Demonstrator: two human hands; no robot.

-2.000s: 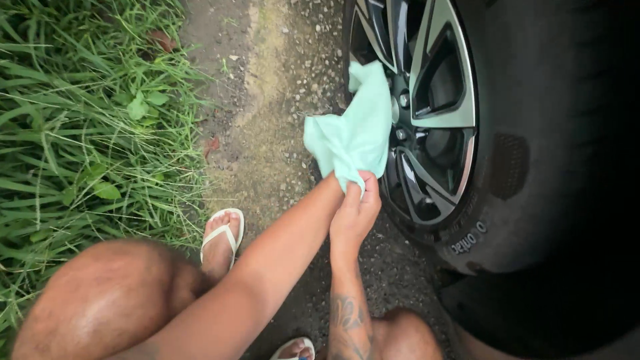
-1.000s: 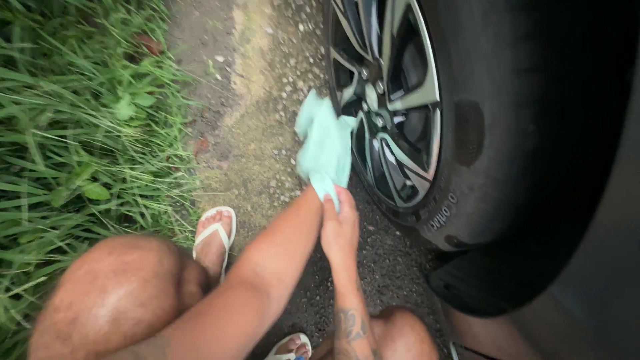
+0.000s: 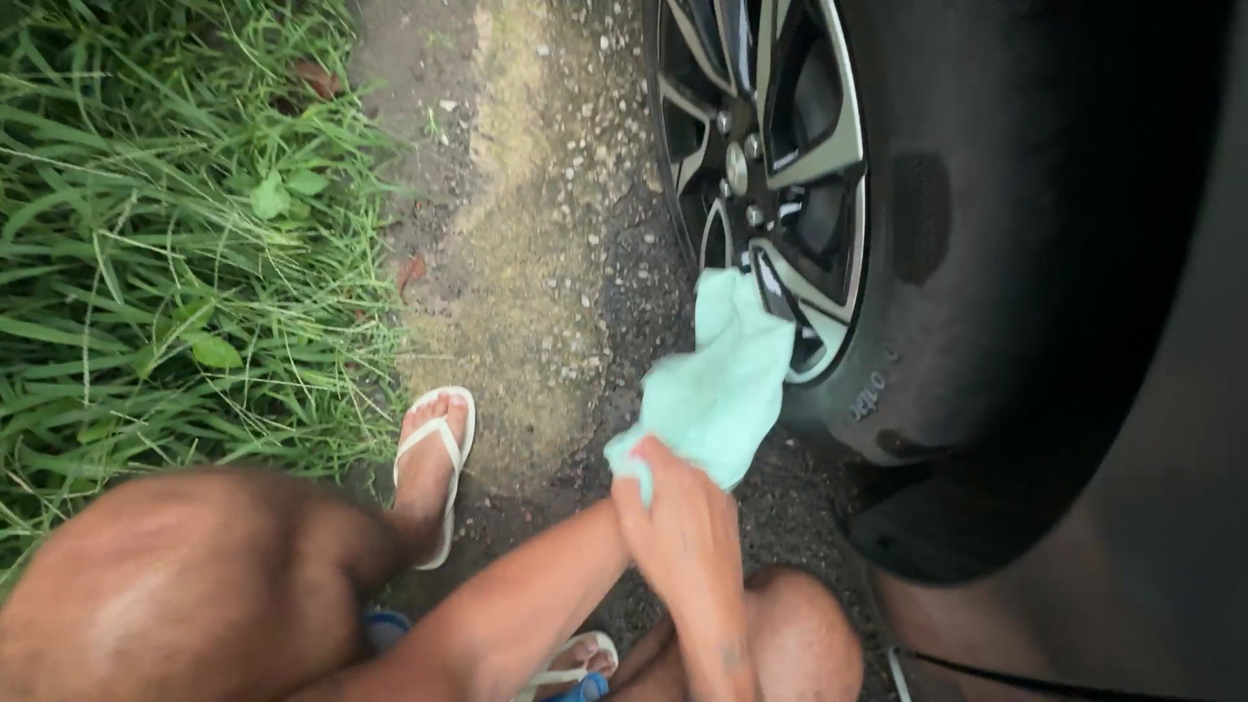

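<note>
A mint-green cloth (image 3: 726,375) hangs over the near lower edge of an alloy wheel rim (image 3: 848,136), its far end against the spokes. My right hand (image 3: 682,522) grips the cloth's near corner, pinched between thumb and fingers. My left forearm (image 3: 526,595) comes in from the lower left, and my left hand is hidden beneath the cloth and behind my right hand. Silver lug nuts surround the center cap (image 3: 737,168), uncovered by the cloth. The black rubber tire (image 3: 936,341) has a dark patch and raised lettering on its sidewall.
Tall grass (image 3: 175,244) borders a strip of rough pavement (image 3: 526,292) on the left. My bent knees and feet in white flip-flops (image 3: 453,458) are close below my arms. A dark mud flap (image 3: 926,526) and the vehicle's body panel (image 3: 1141,546) stand at the right.
The cloth was over the spokes beside the hub, then off to the left of the rim. Now it reaches the rim's lower part, with my right hand still gripping it.
</note>
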